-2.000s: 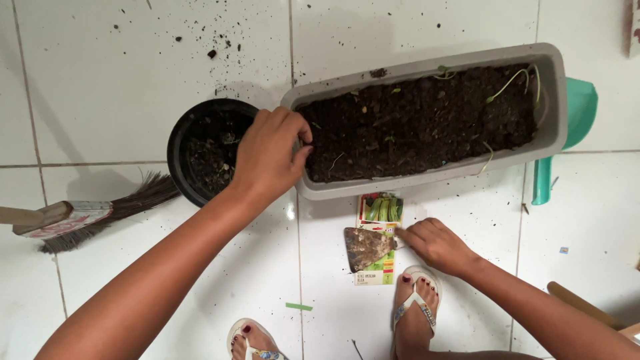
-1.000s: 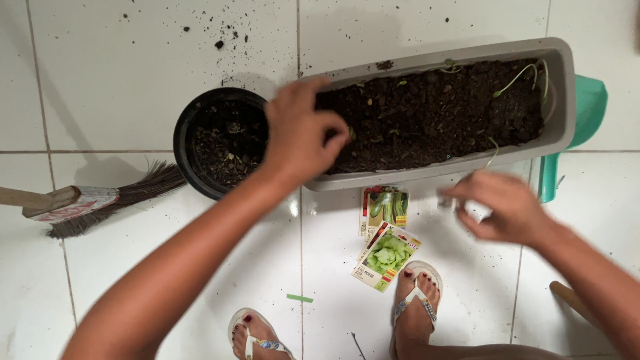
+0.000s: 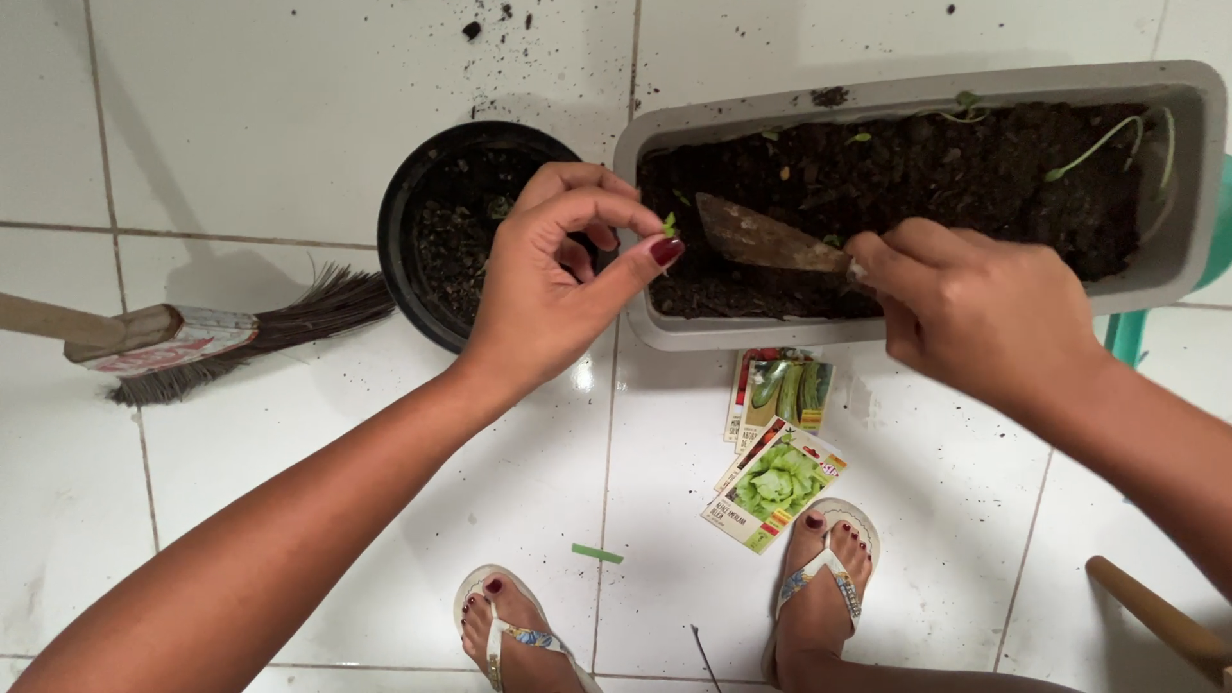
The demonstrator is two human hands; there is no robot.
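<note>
My left hand (image 3: 568,260) pinches a small green seedling (image 3: 669,227) between thumb and finger, over the left end of a long grey planter (image 3: 828,332). Dark soil (image 3: 972,183) fills the planter, with a few pale seedlings drooping in it. In my right hand (image 3: 972,289) is a dirty trowel blade (image 3: 770,236), held at its narrow end; the blade lies at the soil near the seedling. A round black pot (image 3: 395,226) holding soil stands against the planter's left side, partly behind my left hand.
Several seed packets (image 3: 780,481) lie on the white tiles below the planter, close to my sandalled foot (image 3: 818,597). A broom (image 3: 212,337) lies at the left, its bristles at the pot. A teal dustpan (image 3: 1124,337) shows behind the planter. Soil crumbs dot the floor.
The trowel blade, which lay on the seed packets two seconds ago, is now in my right hand over the planter. My left hand now shows a seedling between its fingertips.
</note>
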